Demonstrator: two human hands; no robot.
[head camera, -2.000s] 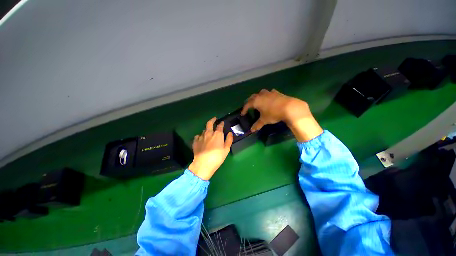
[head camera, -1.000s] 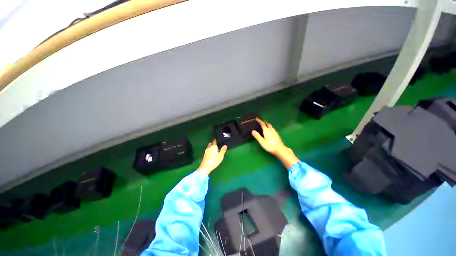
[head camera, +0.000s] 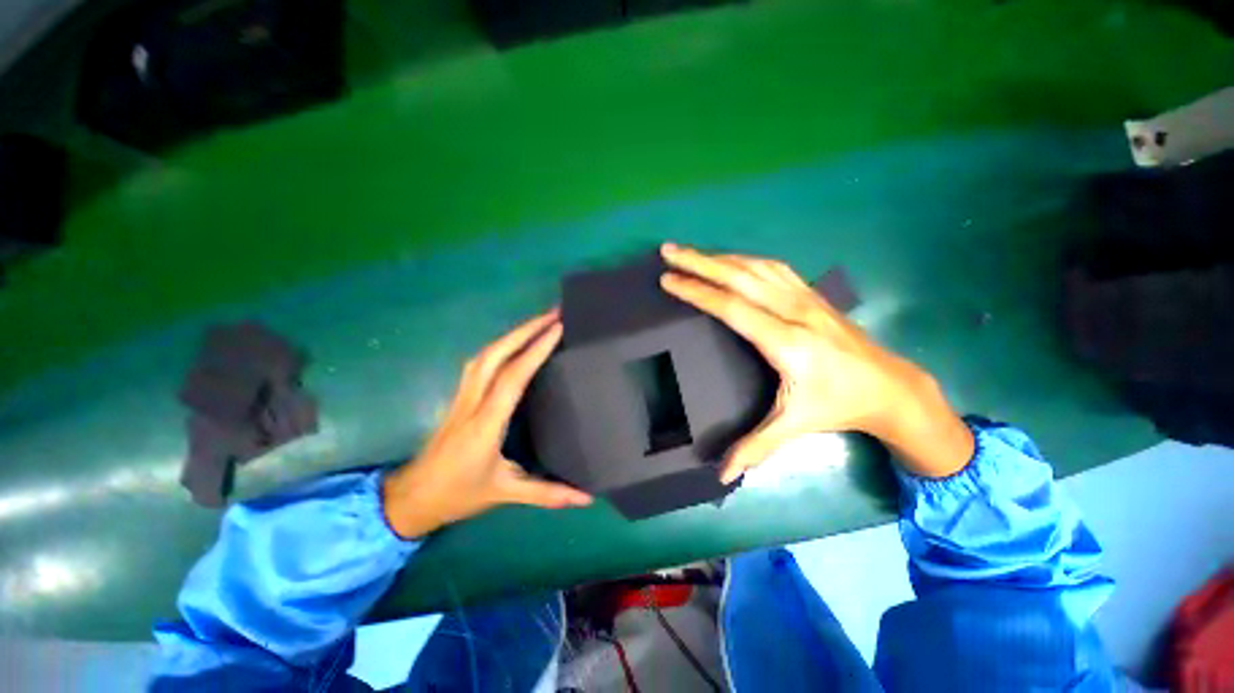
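Note:
A dark grey insert card (head camera: 602, 399) with a rectangular window lies over the bench in front of me, its flaps spread at the far and near sides. It may be the top of a small pile; I cannot tell. My left hand (head camera: 474, 440) holds its left side, thumb at the near edge. My right hand (head camera: 812, 366) holds its right side, fingers on the far flap and thumb at the near right corner. Both hands are bare, with blue sleeves gathered at the wrists.
Loose dark card pieces (head camera: 244, 399) lie on the bench at left. Black boxes (head camera: 203, 61) stand on the green belt (head camera: 541, 149) at the far left. A dark pile (head camera: 1164, 305) is at right. A white post foot (head camera: 1177, 136) and a red object (head camera: 1204, 634) show at the right edge.
Both hands have left the black box on the belt and come back to the insert card on the bench. The view has tilted down towards the near bench edge.

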